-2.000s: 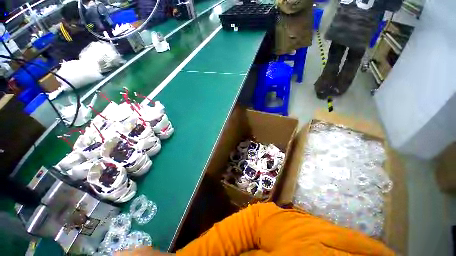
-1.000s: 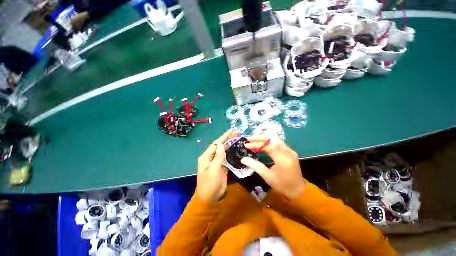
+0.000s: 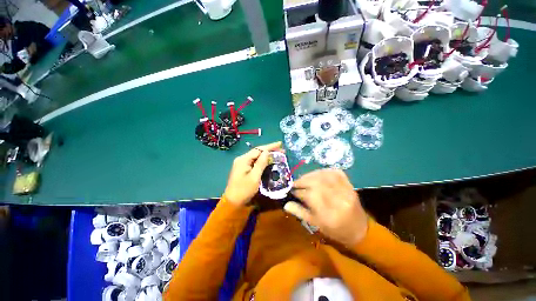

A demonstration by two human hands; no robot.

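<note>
My left hand [image 3: 247, 176] holds a small white shell [image 3: 276, 191] with a dark round circuit board in it, just over the bench's front edge. A red wire rises from the shell's right side. My right hand [image 3: 329, 203] is right beside the shell, fingers bent and slightly blurred. Something dark shows by its fingertips, but I cannot tell if it is held. Loose circuit boards [image 3: 218, 134] with red wires lie on the green bench [image 3: 135, 159] to the left. Clear rings [image 3: 332, 151] lie flat in front of the screw feeder [image 3: 325, 82].
The black screwdriver [image 3: 332, 9] hangs above the feeder. Larger white housings [image 3: 392, 62] are stacked at right. A blue bin [image 3: 197, 226] of white shells stands at lower left, a cardboard box [image 3: 411, 217] of assemblies at lower right. Another person [image 3: 26, 44] is at upper left.
The view swung left from the housings, bringing both hands in. Since one second ago, my right fingers have come off the board to the shell's lower right, and the shell is turned more upright.
</note>
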